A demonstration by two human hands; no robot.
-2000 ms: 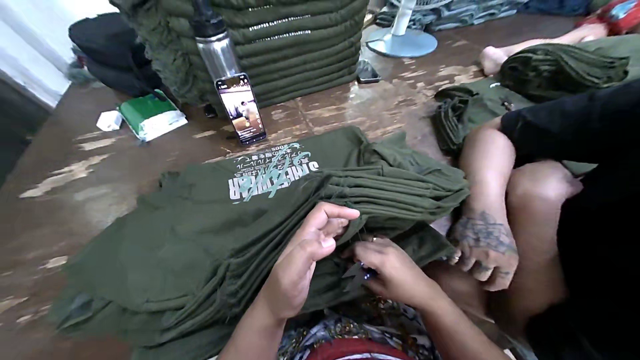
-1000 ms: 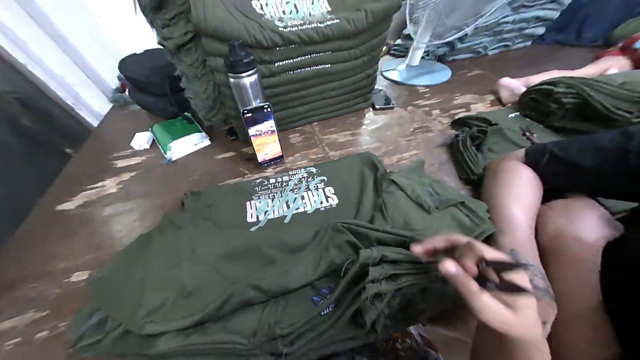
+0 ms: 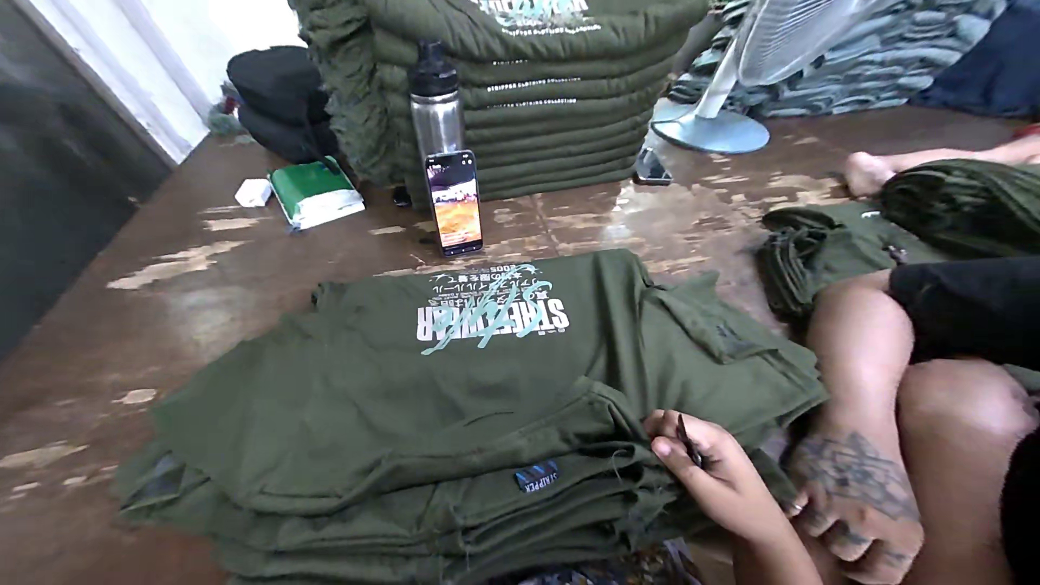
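Note:
A stack of dark green shirts (image 3: 366,406) with a white and teal print on the top one lies spread on the floor. My right hand (image 3: 707,463) is at the stack's right side, with its fingertips pinching the shirt fabric near the neckline. A small dark metal tool, which looks like thread snips (image 3: 689,440), is held in the same hand; its blades are partly hidden. A dark woven label (image 3: 536,477) shows on a collar below the top shirt. My left hand is out of view.
A phone (image 3: 455,203) leans on a steel bottle (image 3: 436,122) before a tall stack of folded green shirts (image 3: 552,146). Behind stands a fan (image 3: 715,130). At right are another person's tattooed hand (image 3: 861,496), knees and more green shirts (image 3: 845,236). A green packet (image 3: 313,193) lies at left.
Two seconds ago both my hands were at the shirts; the left has since left the view. My right hand has come back from the right onto the fabric. The top shirt's edge now lies flatter.

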